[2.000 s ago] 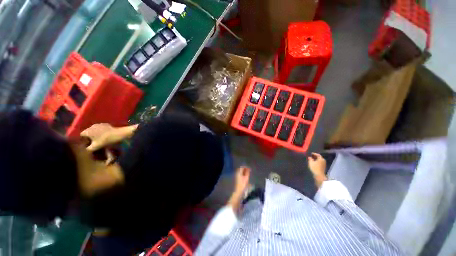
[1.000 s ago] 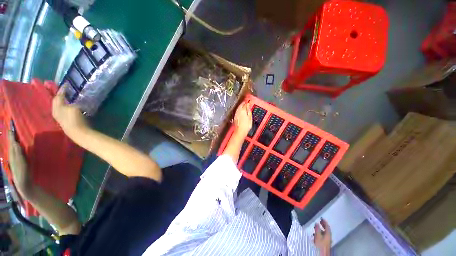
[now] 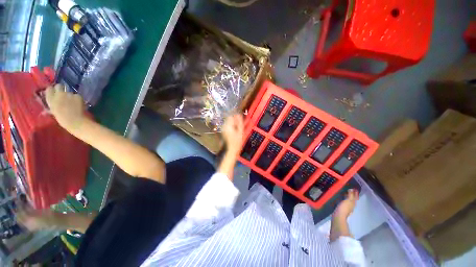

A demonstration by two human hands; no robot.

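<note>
A red ten-slot tray [image 3: 308, 146] lies tilted in view, in front of my body. Its slots hold black keypad phones [image 3: 329, 145], some with an orange-red centre button. One phone at the lower right has a paler grey screen. My left hand [image 3: 233, 130] is at the tray's left edge, fingers curled and blurred; whether it grips the rim is unclear. My right hand [image 3: 345, 204] is beside the tray's lower right edge, slightly apart from it, fingers a little spread and nothing seen in it. What bears the tray is mostly hidden.
An open carton [image 3: 209, 83] with clear plastic waste lies left of the tray. A red stool [image 3: 386, 31] stands beyond it. Brown cardboard [image 3: 433, 172] is at right. Another worker's arm [image 3: 120, 151] reaches over the green bench [image 3: 141, 36], beside stacked red trays [image 3: 57, 151].
My left hand moved off the tray's upper left corner, down along its left side. My right hand rose closer to the tray's lower right edge. The tray shows slightly higher and further right.
</note>
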